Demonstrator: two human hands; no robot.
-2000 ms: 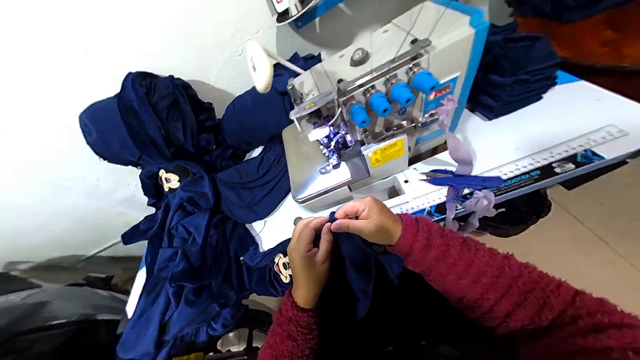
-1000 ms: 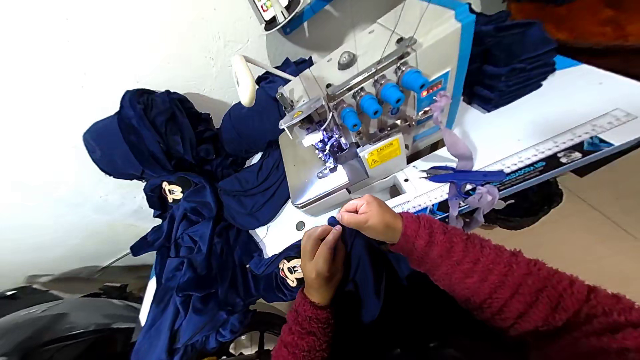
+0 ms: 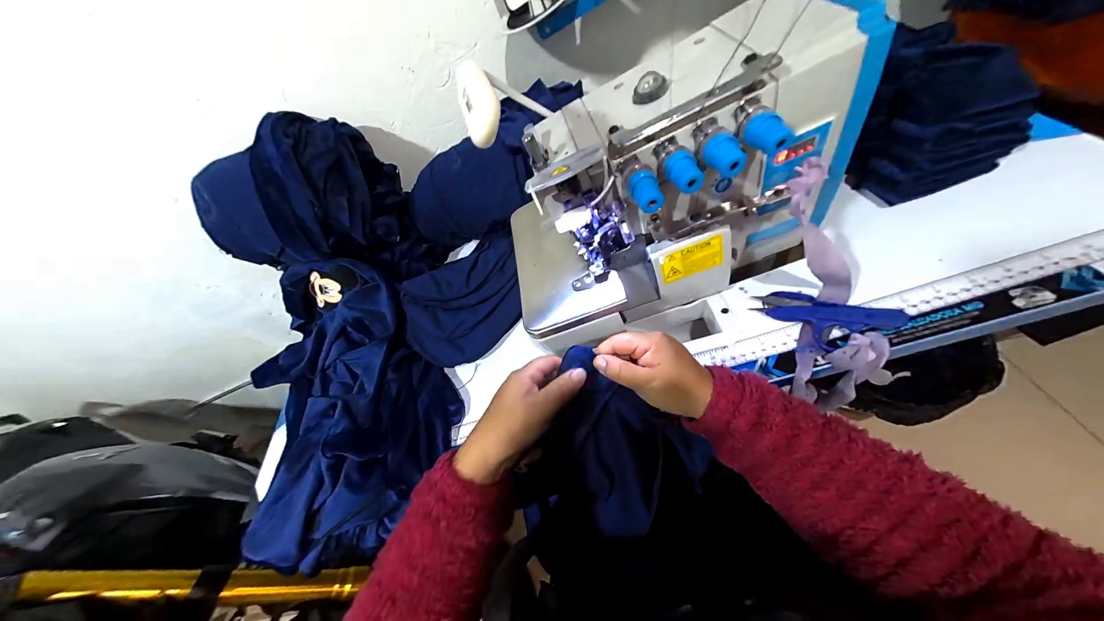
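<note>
Pinched between the fingers of my left hand point(image 3: 526, 405) and my right hand point(image 3: 651, 371) is the top edge of a navy fabric garment point(image 3: 617, 457), which hangs down over my lap. Both hands are close together, just in front of an overlock sewing machine point(image 3: 681, 155) with blue tension knobs. Its presser foot point(image 3: 591, 280) is lit, with no cloth seen under it. More navy garments point(image 3: 362, 371) lie left of the machine, one with a cartoon face patch point(image 3: 325, 290). What lies beneath my fingers is hidden.
Blue thread snips point(image 3: 832, 315) lie by a clear ruler point(image 3: 1000, 272) on the table's front edge, with pale lilac strips point(image 3: 828, 259) hanging there. A stack of folded navy cloth point(image 3: 944, 112) stands at the right. A black shiny object point(image 3: 129, 500) is at the lower left.
My hands stay at the garment's edge, and my left hand's fingers have shifted their grip. The cartoon patch beside my left hand is now mostly out of sight. The view has moved slightly.
</note>
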